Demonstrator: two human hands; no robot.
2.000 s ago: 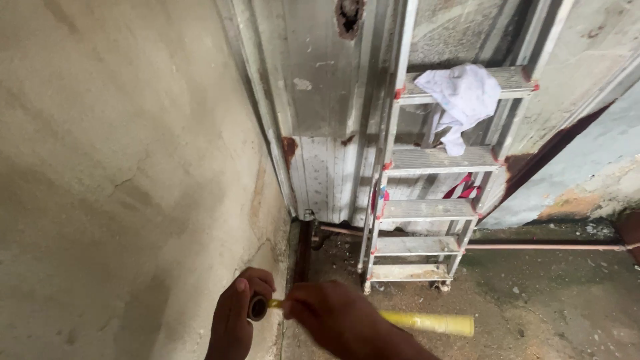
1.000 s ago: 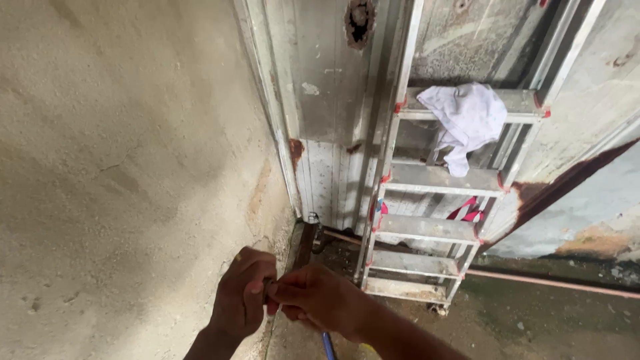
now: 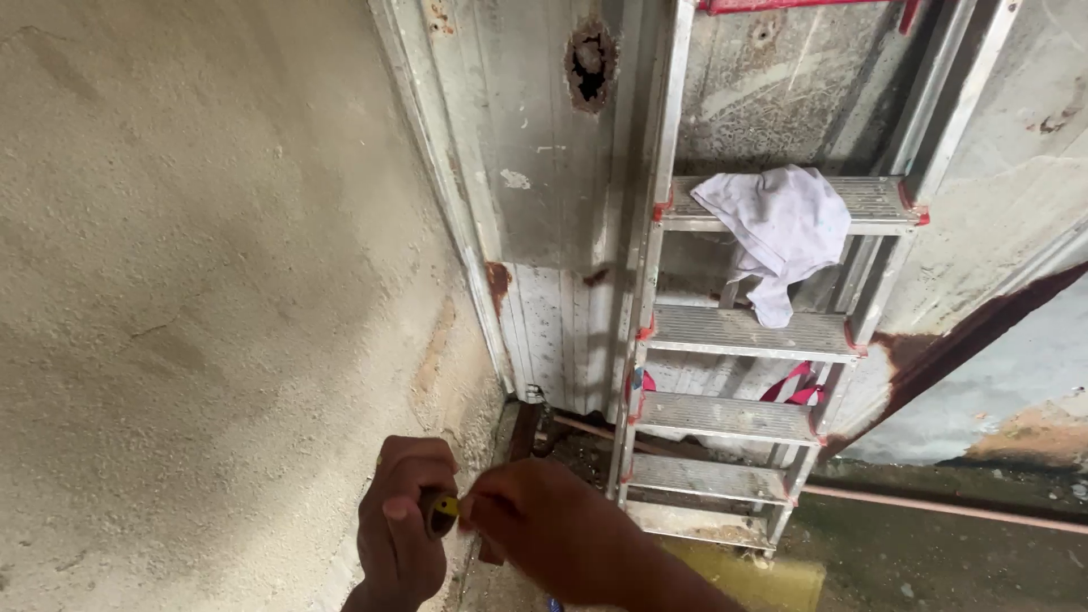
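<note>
At the lower middle, beside the plastered wall, my left hand [image 3: 404,518] is closed around a small dark cylindrical object [image 3: 440,512] with a yellow part at its end. What it is exactly cannot be told. My right hand [image 3: 544,527] is just to the right, its fingertips pinched at the yellow end; whether they grip a separate small piece is hidden by blur and shadow. A broad yellow object [image 3: 765,578] lies partly behind my right forearm, low in the view.
An aluminium stepladder [image 3: 722,416] stands against corrugated metal sheeting [image 3: 544,212], with a white cloth [image 3: 786,229] draped over one step. A rough plastered wall [image 3: 212,297] fills the left. A thin pipe [image 3: 943,503] runs low at the right; a rusty hole [image 3: 590,66] pierces the sheeting.
Two seconds ago my right hand was a little apart from the round object in my left; one second ago both hands were together. Now the yellow end shows between them.
</note>
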